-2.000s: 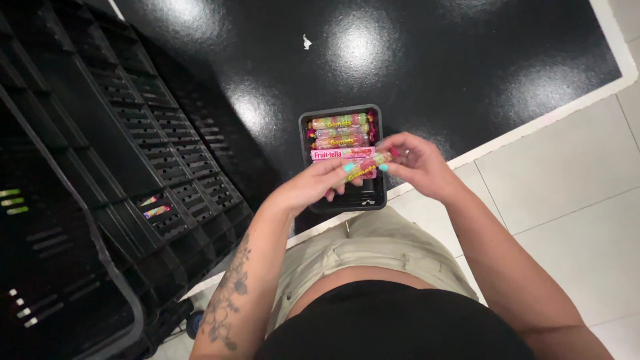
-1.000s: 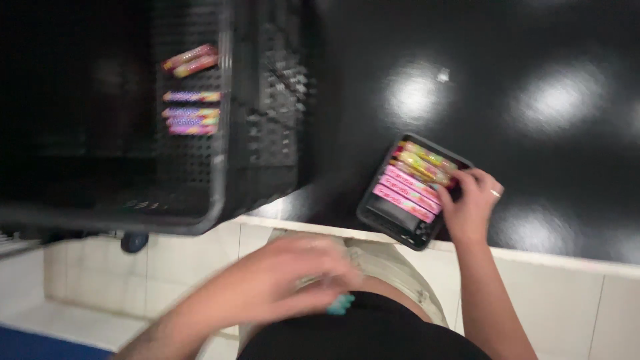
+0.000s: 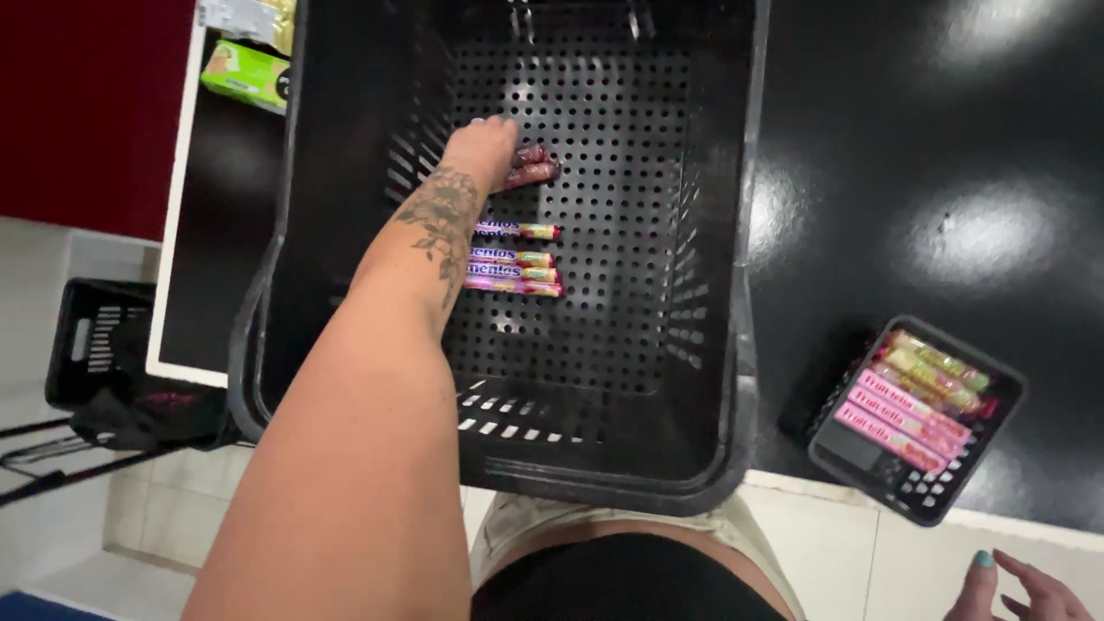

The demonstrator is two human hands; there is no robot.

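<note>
My left hand (image 3: 485,148) reaches down into a large black plastic basket (image 3: 604,492), at the left end of two dark red candy rolls (image 3: 528,174); its fingers are mostly hidden behind the back of the hand. Below, under my forearm, several Mentos rolls (image 3: 517,274) lie on the perforated floor. On the right, a small black plastic tray (image 3: 1005,431) holds pink Fruit-tella packs (image 3: 906,420) and yellow-green candy rolls (image 3: 940,358) side by side. My right hand (image 3: 1018,591), fingers apart and holding nothing visible, is below the tray at the bottom right, partly out of view.
The large basket stands on a glossy black counter (image 3: 862,216) with a white edge. A green box (image 3: 246,76) lies beyond its left wall. Another black basket (image 3: 95,345) is at the far left, near metal bars.
The view has swung left to the large basket. My left hand has moved from near my body into that basket. My right hand has left the small tray.
</note>
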